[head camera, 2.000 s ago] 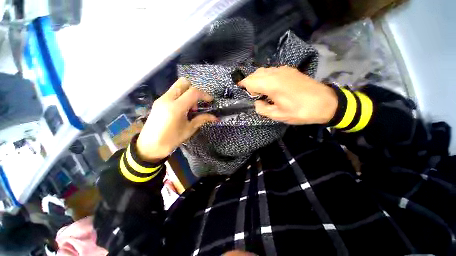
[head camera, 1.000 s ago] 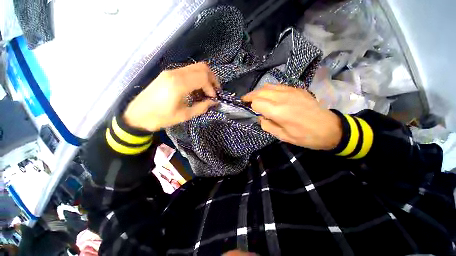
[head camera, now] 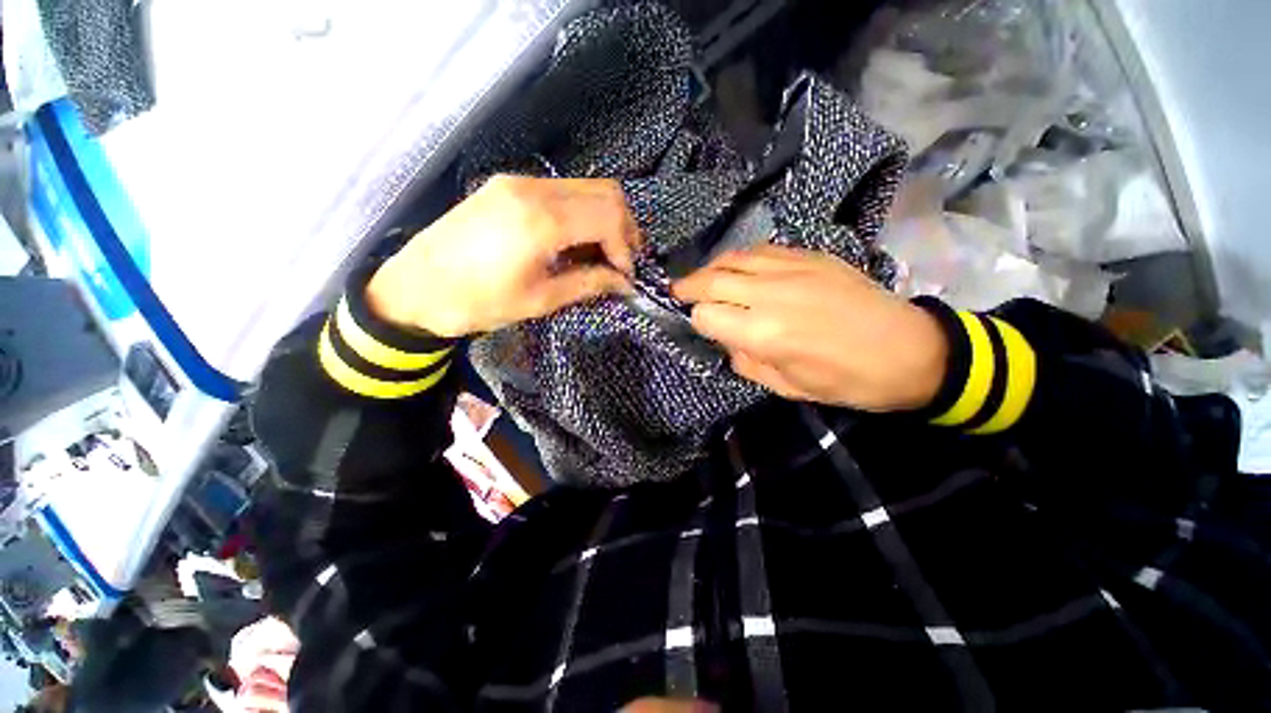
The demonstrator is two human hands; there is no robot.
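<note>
The black-and-white tweed garment (head camera: 634,390) lies bunched on my lap, with folds reaching up beside the machine table. My left hand (head camera: 509,258) pinches an edge of the tweed between thumb and fingers. My right hand (head camera: 815,327) pinches the same edge just to the right, its fingertips close to the left ones. A thin pale grey strip shows along the edge between and below the fingertips. The fingertips partly hide the edge. I cannot tell if a tool or thread is held.
The white machine table (head camera: 349,98) with a printed ruler edge is at the upper left. Plastic-wrapped material (head camera: 1004,181) lies at the upper right beside a pale curved surface. A blue strip (head camera: 133,300) runs down the left. Pink cloth (head camera: 265,662) is at the lower left.
Since the earliest frame, both hands have come closer together on the tweed edge, and the dark opening between them has narrowed. In the last second the left hand has moved slightly right.
</note>
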